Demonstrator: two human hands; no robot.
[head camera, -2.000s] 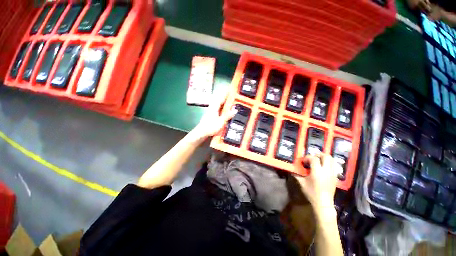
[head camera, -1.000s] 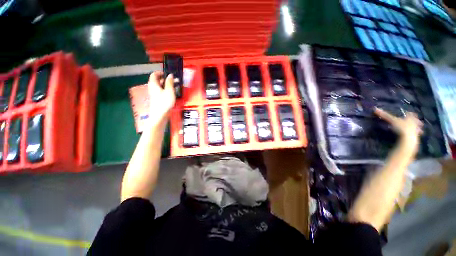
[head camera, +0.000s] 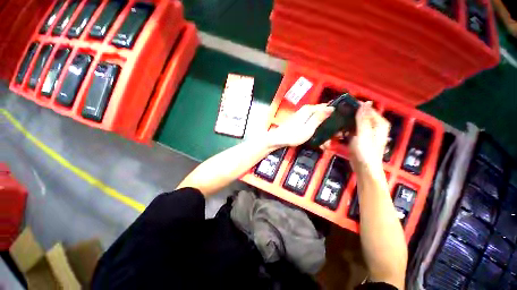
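Note:
My left hand (head camera: 300, 124) and my right hand (head camera: 371, 133) together hold a dark phone unit (head camera: 335, 120) above the foam tray (head camera: 290, 184). Its upper face is dark and glossy; whether a separate back cover lies on it I cannot tell. Open-back phones (head camera: 300, 171) with pale labels sit in the tray's pockets, several of them partly hidden by my hands and right forearm. The top-left pocket holds no phone, only a white label (head camera: 298, 90).
A smartphone with a lit screen (head camera: 235, 106) lies on the green mat (head camera: 195, 102). Stacked red trays with covered phones (head camera: 101, 92) stand at left, a red stack (head camera: 363, 48) behind. A black blister tray (head camera: 482, 226) is at right, a cardboard box (head camera: 54, 260) at lower left.
My right hand has come back from the black blister tray to the phone unit, which my left hand was holding up alone. Both hands are now on it over the tray. The view has turned left.

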